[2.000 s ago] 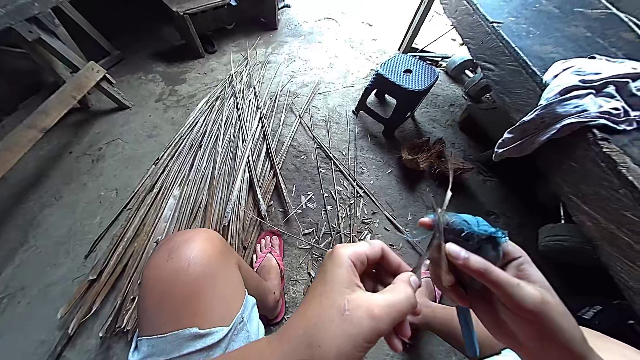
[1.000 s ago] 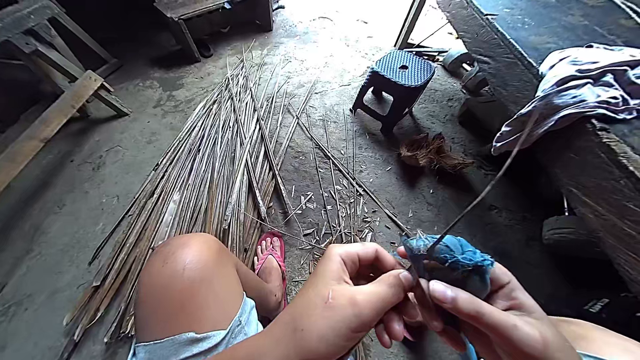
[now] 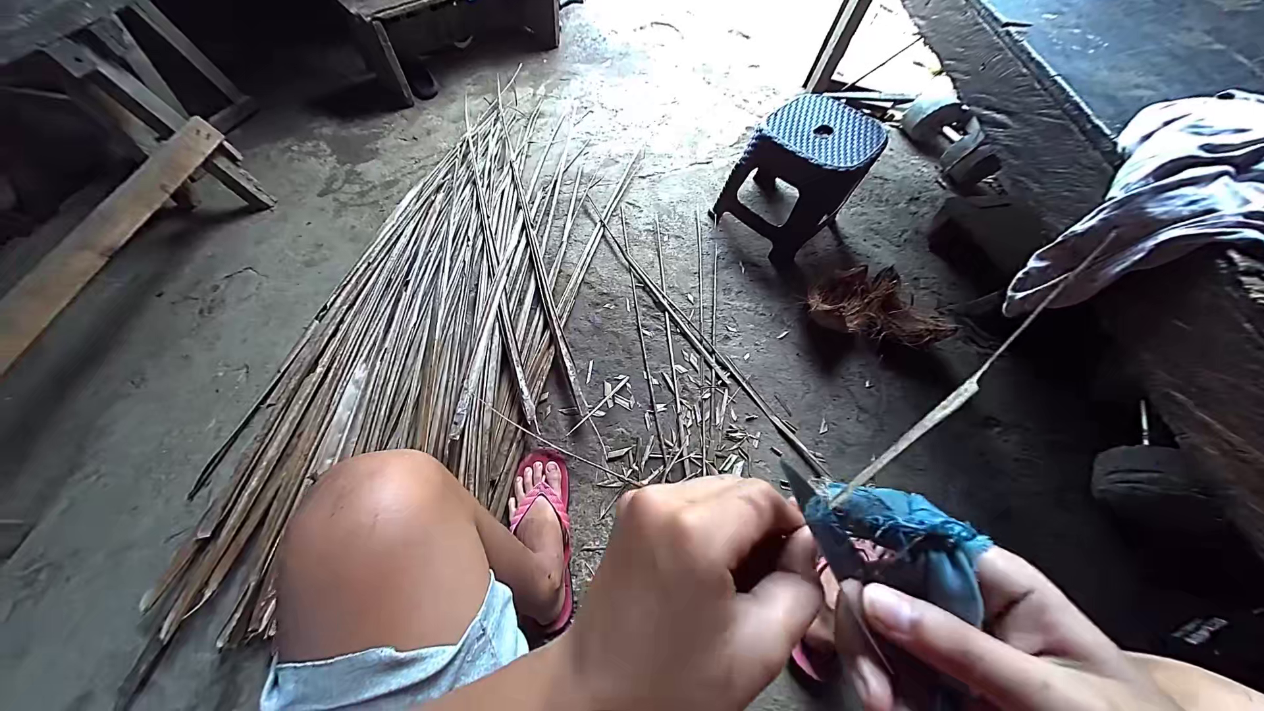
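My right hand (image 3: 1007, 622) is closed around a knife, whose dark blade (image 3: 825, 523) points up and to the left, and around a blue cloth wrap (image 3: 904, 523). A thin pale plant strip (image 3: 928, 420) rises from beside the blade and the cloth toward the upper right. My left hand (image 3: 706, 583) is just left of the blade, its fingers pinched together; its fingertips hide what they grip, apparently the lower part of the strip. Long dry sticks (image 3: 434, 326) lie in a wide pile on the floor, left of my hands.
Small shavings (image 3: 711, 434) and a few loose sticks lie beyond my hands. A dark plastic stool (image 3: 825, 133) stands near a brown fibrous husk (image 3: 869, 306). At right, a striped cloth (image 3: 1175, 188) hangs over a table's edge. A wooden plank (image 3: 109, 232) leans at left.
The strip at the blade now reaches farther out to the upper right, where it stood short and nearly upright two seconds ago. Both hands remain close together at the knife.
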